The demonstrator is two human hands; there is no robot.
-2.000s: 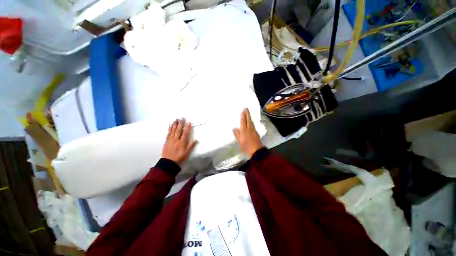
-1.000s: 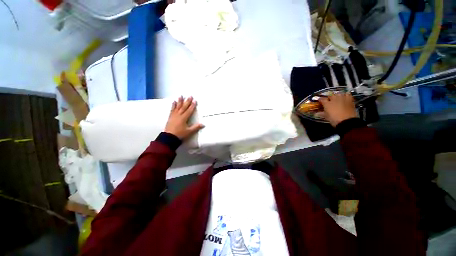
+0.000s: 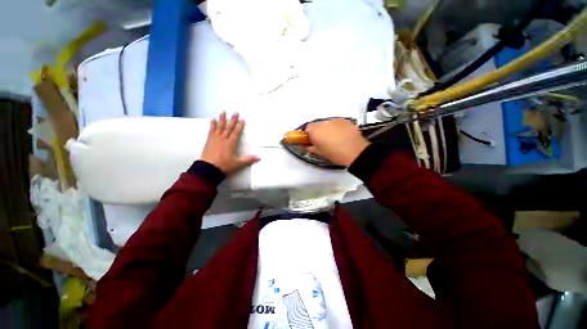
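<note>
A white garment piece (image 3: 273,172) lies over the right part of the padded white sleeve board (image 3: 138,157), its crinkled edge hanging at the near side. My left hand (image 3: 225,144) rests flat with fingers spread at the cloth's left part. My right hand (image 3: 336,141) grips the orange-brown handle of the steam iron (image 3: 297,137). The iron sits on the cloth, its tip pointing left, near a thin dark seam line. Its plate is partly hidden under my hand.
A crumpled white cloth heap (image 3: 257,26) lies at the far side. A blue support (image 3: 163,64) crosses at left. The black striped iron rest (image 3: 437,144) is at right. The yellow hose (image 3: 502,71) and a metal rod run to the upper right, near a blue tray (image 3: 522,138).
My right hand first reached the iron on its rest, then brought it left onto the cloth. My left hand stays on the cloth. The hose and rod now stretch further left.
</note>
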